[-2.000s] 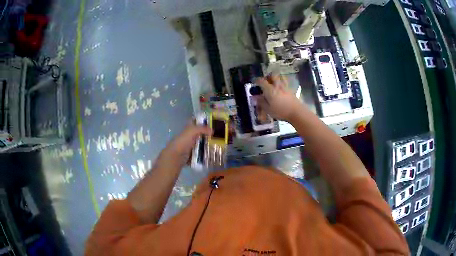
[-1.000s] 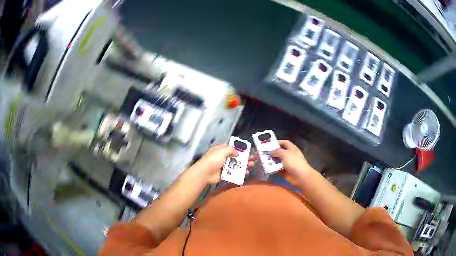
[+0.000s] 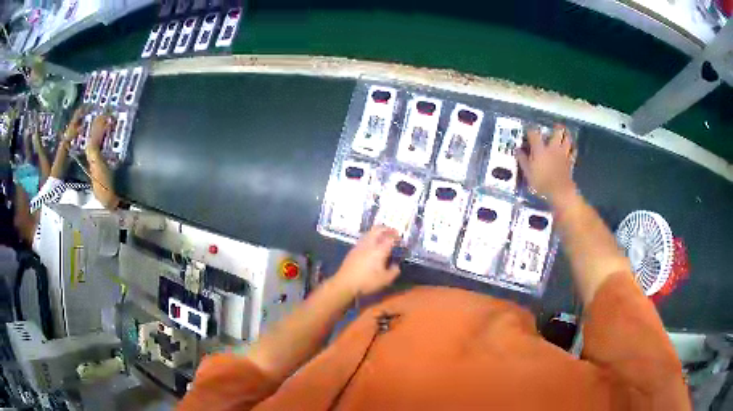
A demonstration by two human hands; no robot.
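Observation:
Phone units (image 3: 444, 220), white with a dark oval near one end, lie in two rows in a clear blister tray (image 3: 331, 210). My left hand (image 3: 371, 261) is at the tray's near edge, its fingertips at the lower end of a phone unit in the near row; its grip on it cannot be told. My right hand (image 3: 549, 163) is over the far right pocket, beside a phone unit (image 3: 505, 152) whose oval points towards me. Its fingers are bent downwards and hide most of that pocket, so what they touch cannot be told.
The tray lies on a dark green conveyor belt (image 3: 233, 152) with a pale edge rail (image 3: 321, 67). A white fan (image 3: 645, 252) and a red item stand right. A machine with an emergency stop (image 3: 288, 269) and a phone in its fixture (image 3: 188, 315) is lower left. Another person's hands (image 3: 98, 136) are at a further tray.
The view has turned from the machine towards the belt. Both hands, which each held a phone unit in front of my body, have moved out over the tray and apart.

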